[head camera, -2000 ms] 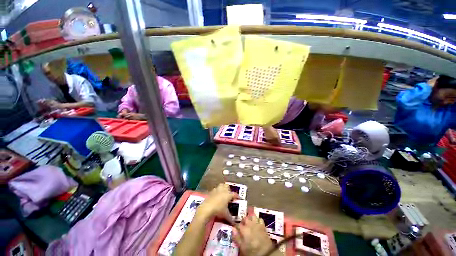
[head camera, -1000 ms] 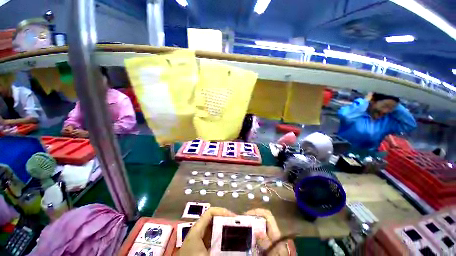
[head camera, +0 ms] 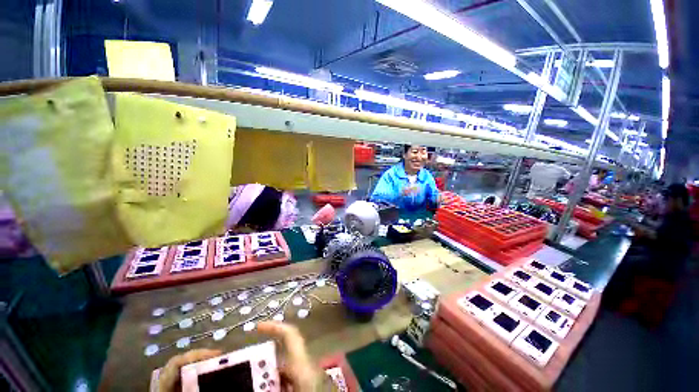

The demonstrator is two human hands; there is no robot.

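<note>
A white toy digital camera (head camera: 247,364) with a black square screen and small buttons on its right side is at the bottom of the view, screen side up. My left hand (head camera: 182,363) is at its left edge and my right hand (head camera: 295,356) is at its right edge; together they hold it. The picture's lower rim cuts off both hands and the camera. Another pale unit (head camera: 336,380) shows in part in a salmon tray just right of my right hand. Wired white discs (head camera: 249,326) lie in rows on the brown board beyond my hands.
A purple-rimmed basket (head camera: 366,281) stands on the board, a wire bundle (head camera: 341,249) behind it. Stacked foam trays (head camera: 469,354) with units are at right, red crates (head camera: 490,228) beyond. Another foam tray (head camera: 203,269) lies at back left. Yellow sheets (head camera: 165,172) hang from the shelf. A person in blue faces the bench.
The view has swung right, bringing the stacked foam trays further in. The hands, earlier among the tray units, picked up one camera and still hold it, now lower and further left in the picture.
</note>
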